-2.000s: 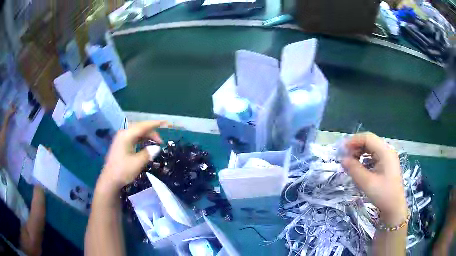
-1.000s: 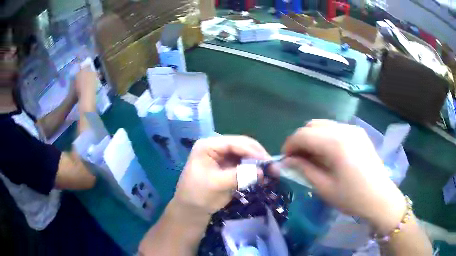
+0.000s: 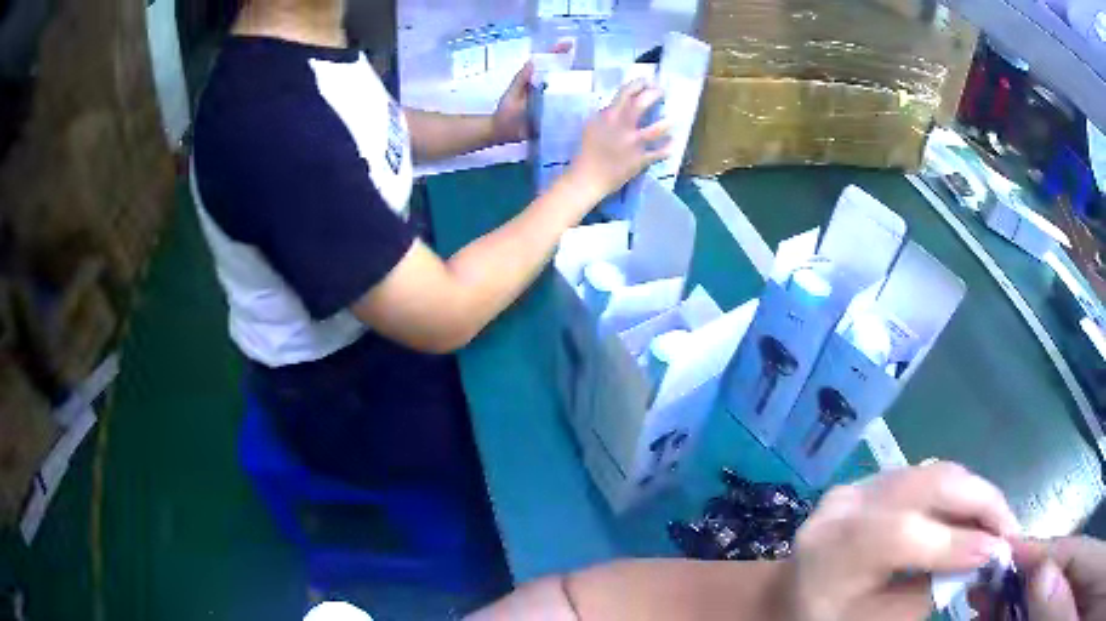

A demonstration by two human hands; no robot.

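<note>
My left hand (image 3: 904, 546) is at the lower right, fingers pinched on a small white piece (image 3: 958, 587) and a short black cable (image 3: 1009, 592). My right hand (image 3: 1070, 580) meets it at the lower right corner, largely cut off by the picture's edge, its fingertips on the same black cable. The black cable pile (image 3: 742, 519) lies left of my left hand, on the green surface. Two open retail boxes (image 3: 661, 455) with flaps up stand beyond the pile. Two more open boxes (image 3: 828, 419) stand to their right. White device tops show inside them.
A neighbouring worker (image 3: 303, 194) sits on a blue stool (image 3: 364, 534) at the left, hands around another box (image 3: 564, 127). A large brown carton (image 3: 813, 140) stands at the far end. The conveyor (image 3: 970, 400) runs at the right, with a pale rail.
The view has swung left, bringing the neighbouring worker into full view. My hands were apart, then came together on the cable and white piece; they now show at the lower right.
</note>
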